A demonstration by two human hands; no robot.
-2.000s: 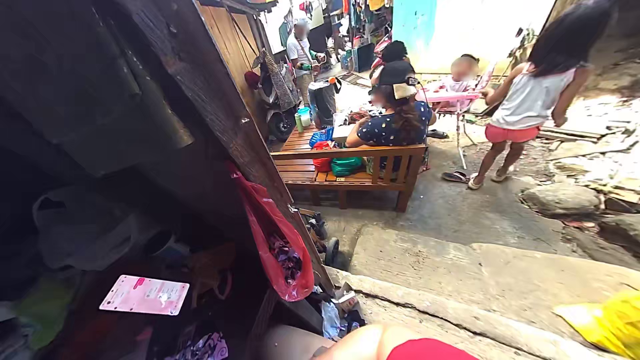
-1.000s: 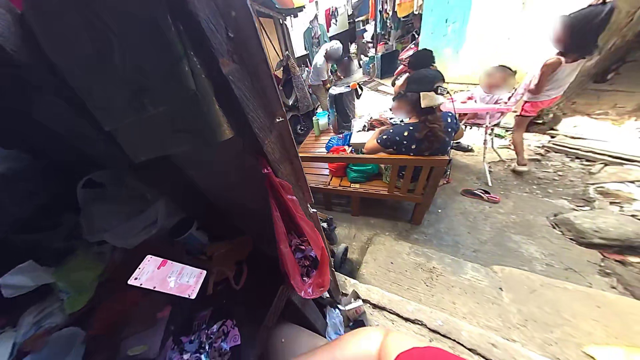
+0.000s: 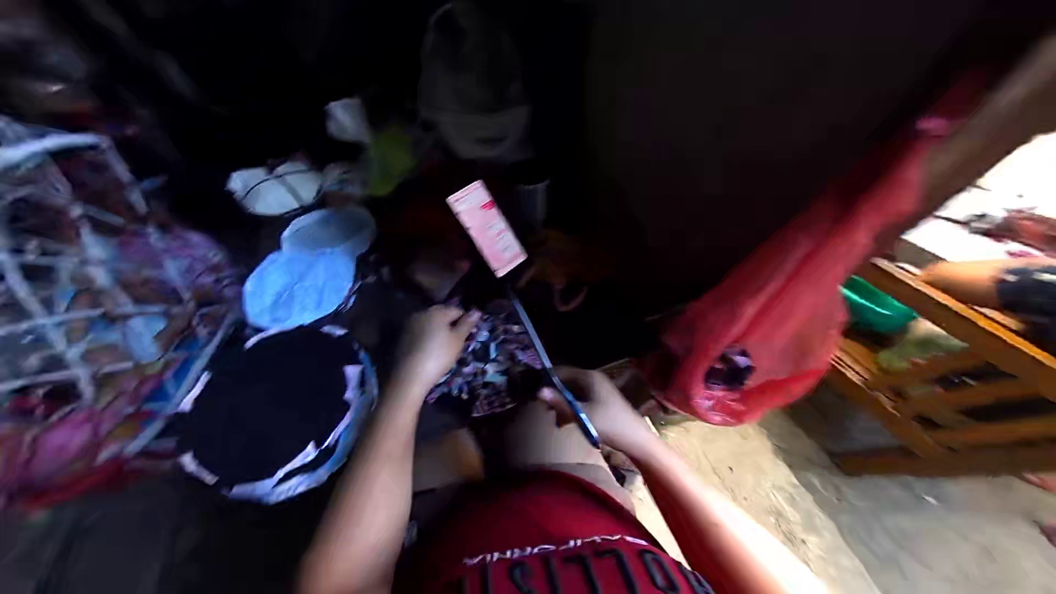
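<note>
My left hand (image 3: 433, 342) is at the left edge of a pile of small patterned scraps (image 3: 487, 363); its fingers are curled and blurred, and whether they hold a scrap cannot be told. A long thin dark-blue strip (image 3: 535, 334) crosses my right hand (image 3: 598, 406), whose fingers are closed around its lower part. The strip's far end comes close to a pink flat rectangular thing (image 3: 488, 228) bearing writing. To the left lies a round black piece (image 3: 268, 404) with pale bits along its rim. Light-blue round pieces (image 3: 301, 285) are just beyond it.
A red plastic bag (image 3: 759, 330) hangs at the right from a wooden post (image 3: 1002, 124). Past it stands a wooden bench (image 3: 907, 388) with a green thing (image 3: 876, 305) on it and a person's arm (image 3: 961, 280) beside it. A pale rack-like frame (image 3: 87, 239) is at far left.
The view has swung down and left, away from the people outside. Both my hands are now visible, the right one with the thin strip; neither hand was clearly seen before.
</note>
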